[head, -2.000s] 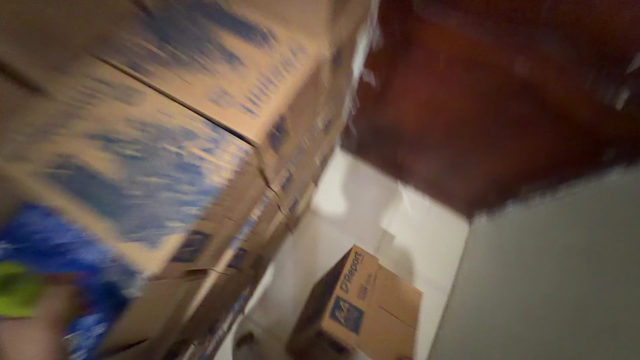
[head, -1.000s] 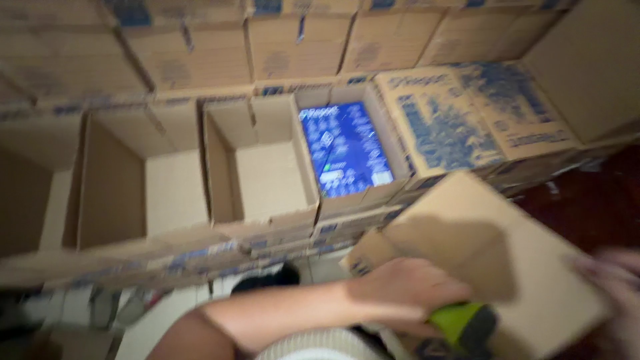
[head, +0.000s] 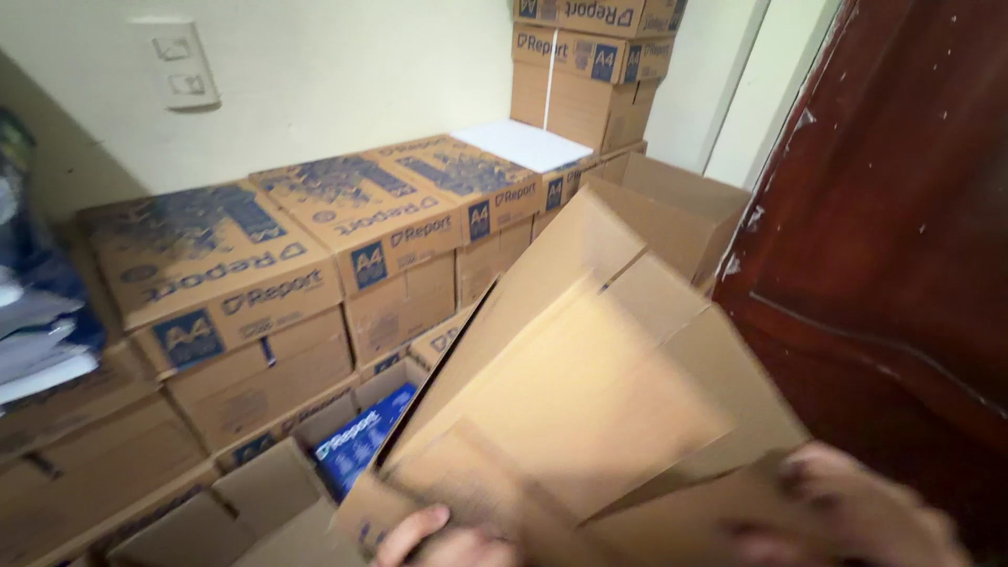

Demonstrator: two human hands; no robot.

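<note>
Both hands hold an open cardboard box (head: 567, 378), tilted in front of me with its inside showing. My left hand (head: 445, 539) grips its near edge at the bottom, fingertips on the cardboard. On the right side, my right hand (head: 858, 504), blurred, grasps the box's wall. Behind the held box's left edge, a blue Report paper ream (head: 366, 441) lies in an open carton. Beside that stands another open carton (head: 236, 520), partly cut off by the frame. The green thing seen earlier near a hand does not show.
Closed Report A4 cartons (head: 213, 268) line the wall, with a white sheet (head: 520, 144) on top. More cartons (head: 591, 71) are stacked at the back. An open carton (head: 677, 205) stands by a dark red wooden door (head: 882, 236). Plastic-wrapped packs (head: 39, 339) are at far left.
The view has swung to the wall and door. The box one second ago was held low at the right; now it is tilted with its inside facing me and both hands on it.
</note>
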